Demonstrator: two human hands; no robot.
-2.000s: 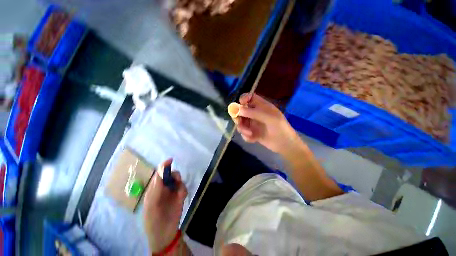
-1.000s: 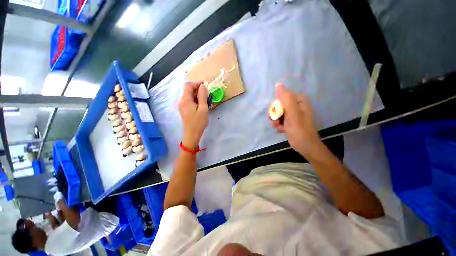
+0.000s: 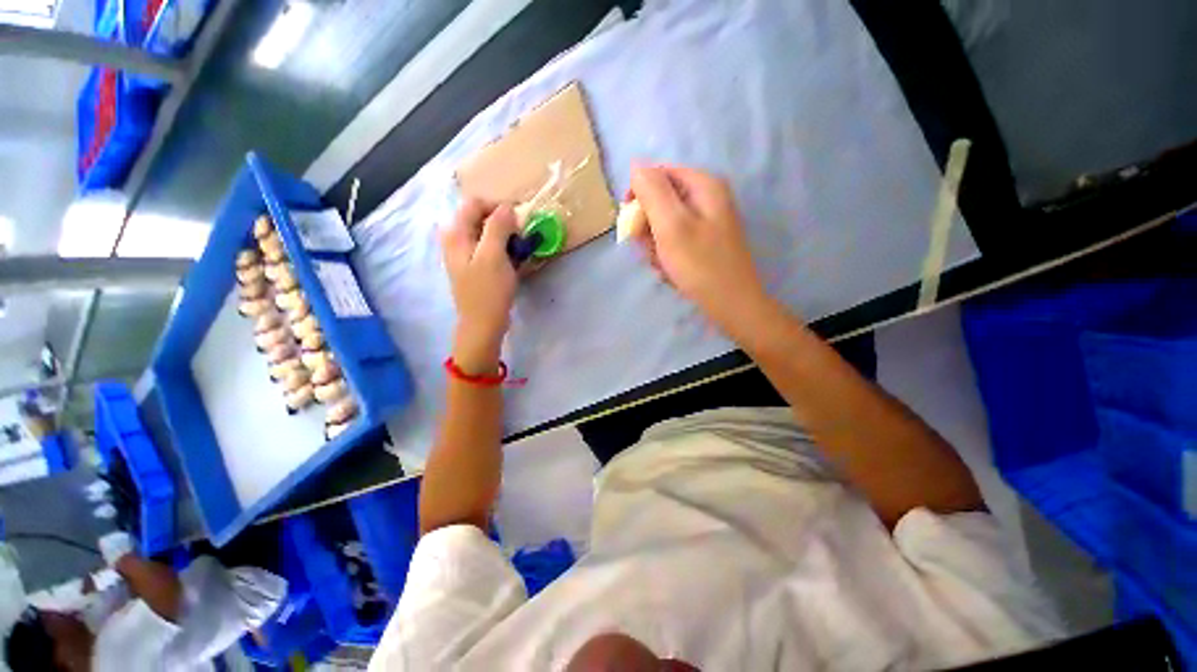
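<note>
My left hand holds a small dark part between thumb and fingers, right at the green glue cup; whether it touches the cup I cannot tell. The cup sits on the brown cardboard pad, which has pale strings of glue or tape on it. My right hand holds a pale peach doll part in its fingertips, to the right of the pad. The fingers cover much of that part.
A blue tray at the left holds rows of joined peach and dark parts. A masking tape strip lies at the right bench edge. Blue crates stand at the lower right. Another person works at the lower left.
The view has swung from the right-hand crates to the bench and tray. My left hand has brought the dark part to the green cup. My right hand has moved left towards the pad with the peach part.
</note>
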